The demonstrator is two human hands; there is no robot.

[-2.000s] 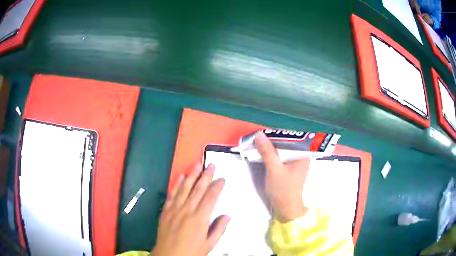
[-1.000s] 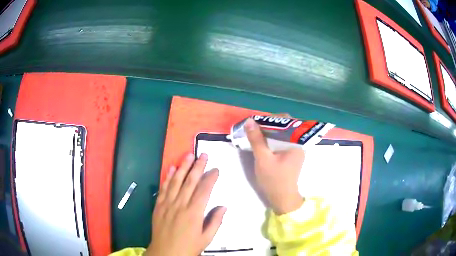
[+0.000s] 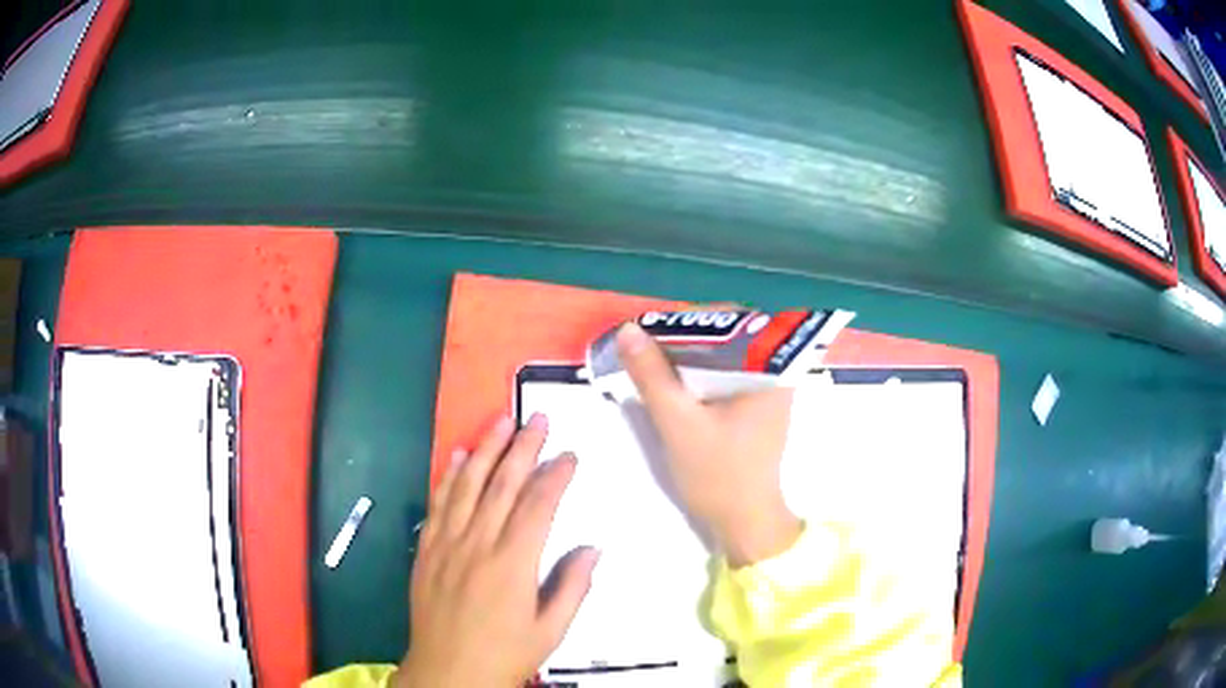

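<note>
A white display panel [image 3: 861,470] with a thin black edge lies on a red foam pad [image 3: 484,323] in front of me. My right hand [image 3: 713,444] holds the black, silver and red B-7000 glue tube [image 3: 713,350] nearly flat over the panel's top edge. The tube's nozzle end points left, near the top left corner; its tip is hard to make out. My left hand [image 3: 498,551] lies flat, palm down, with fingers apart, on the panel's left edge and the pad beside it.
Another panel [image 3: 135,497] on a red pad [image 3: 202,282] lies at left. A white strip [image 3: 348,532] lies between the pads. A white square piece [image 3: 1046,399] and needle-tip bottle [image 3: 1119,536] lie at right. More padded panels [image 3: 1092,155] lie across the green bench [image 3: 511,81].
My right hand and the glue tube have moved left along the panel's top edge toward its left corner. My left hand stays on the panel's left side. The camera view has shifted slightly.
</note>
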